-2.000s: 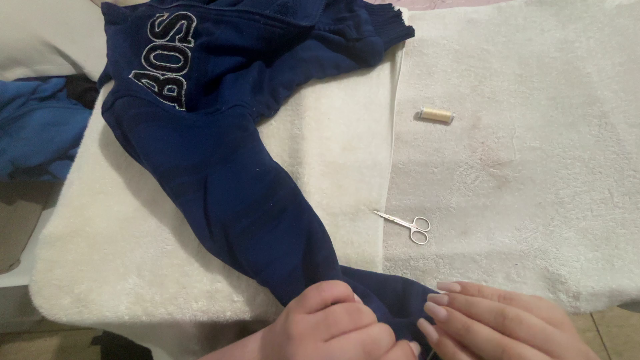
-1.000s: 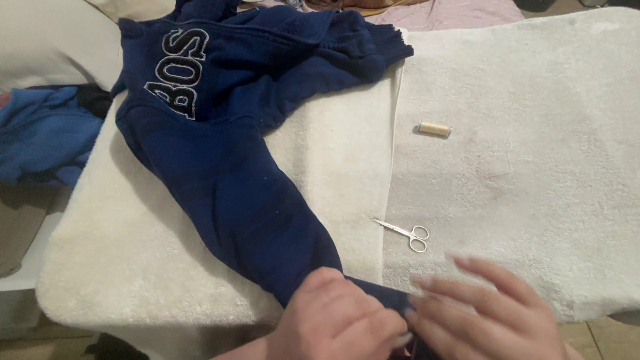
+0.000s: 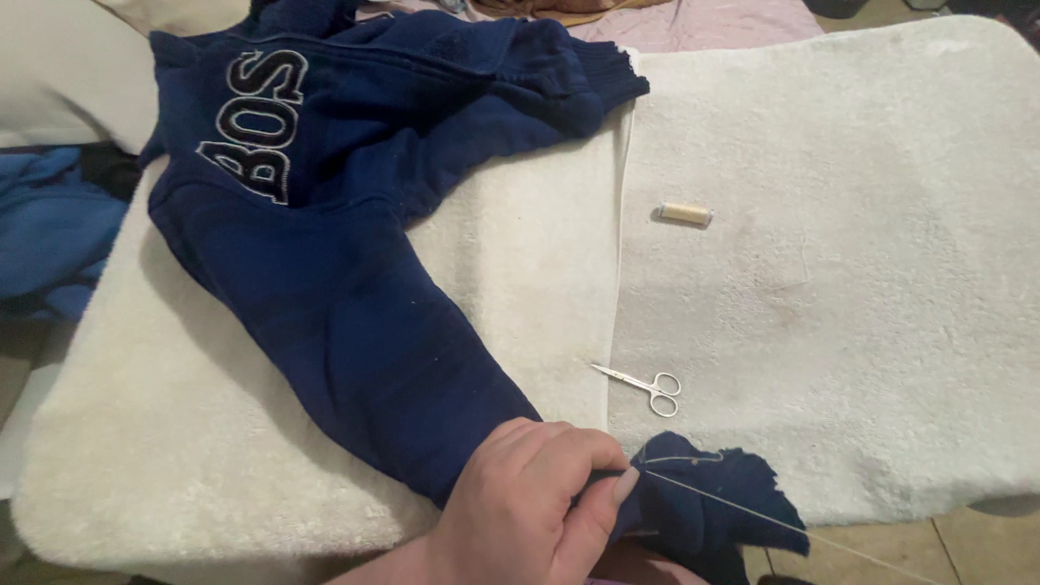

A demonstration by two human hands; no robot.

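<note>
A navy sweatshirt (image 3: 349, 284) with appliqué letters lies across a cream plush cover, one sleeve reaching toward me. My left hand (image 3: 544, 496) pinches that sleeve near its ragged lower end (image 3: 723, 496). From beside my left thumb a pale thread (image 3: 731, 505) runs taut to the lower right, out of view; a second stretch of thread loops over the navy cloth. My right hand is outside the frame, and no needle can be seen. Small metal scissors (image 3: 642, 388) lie just above the sleeve end. Farther up rests a spool of cream thread (image 3: 685, 214).
The cream plush cover (image 3: 853, 244) has a seam or fold running down its middle. Blue cloth (image 3: 49, 227) is bunched at the left edge, below a pale cushion (image 3: 65, 73). Pink fabric (image 3: 715, 24) lies behind, and floor tiles (image 3: 967, 544) show at the lower right.
My right hand, beside the left one at the sleeve earlier, has gone out of view. The thread now stretches to the lower right, and the ragged sleeve end shows. My left hand keeps its hold.
</note>
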